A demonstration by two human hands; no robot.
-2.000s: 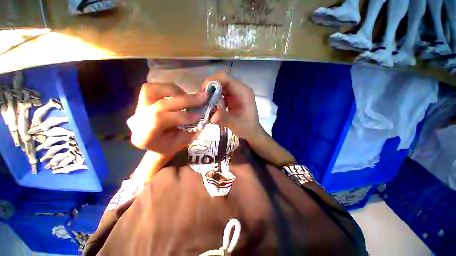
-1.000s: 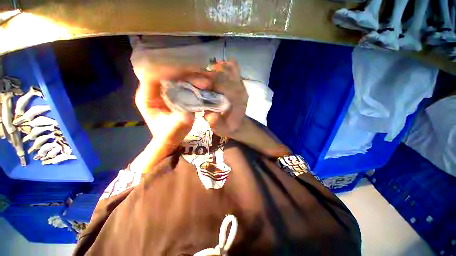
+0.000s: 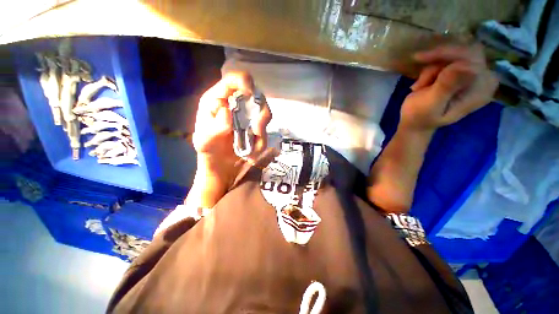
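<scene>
My left hand (image 3: pixel 224 122) holds a small grey-white curved part (image 3: pixel 244 126) above the lap. The part looks like a narrow loop with its rounded end down, and my fingers cover some of it. My right hand (image 3: pixel 452 86) is raised at the bench edge on the right, apart from the part, and is slightly blurred. Its fingers are bent and I cannot tell whether they pinch anything small. The doll legs (image 3: pixel 521 76) lie on the bench just right of my right hand, cut off by the picture's edge.
The brown bench (image 3: pixel 269 27) runs across the top, with a shiny taped patch (image 3: pixel 352 27). A blue bin (image 3: pixel 138 116) at left holds curved whitish parts (image 3: pixel 101 122). A blue bin at right (image 3: pixel 469 245) holds a white plastic liner (image 3: pixel 509 178). White cloth (image 3: pixel 294 83) lies under the bench edge.
My right hand has let go of the part and moved right and up to the bench edge. My left hand keeps the part, now turned upright. The view has shifted.
</scene>
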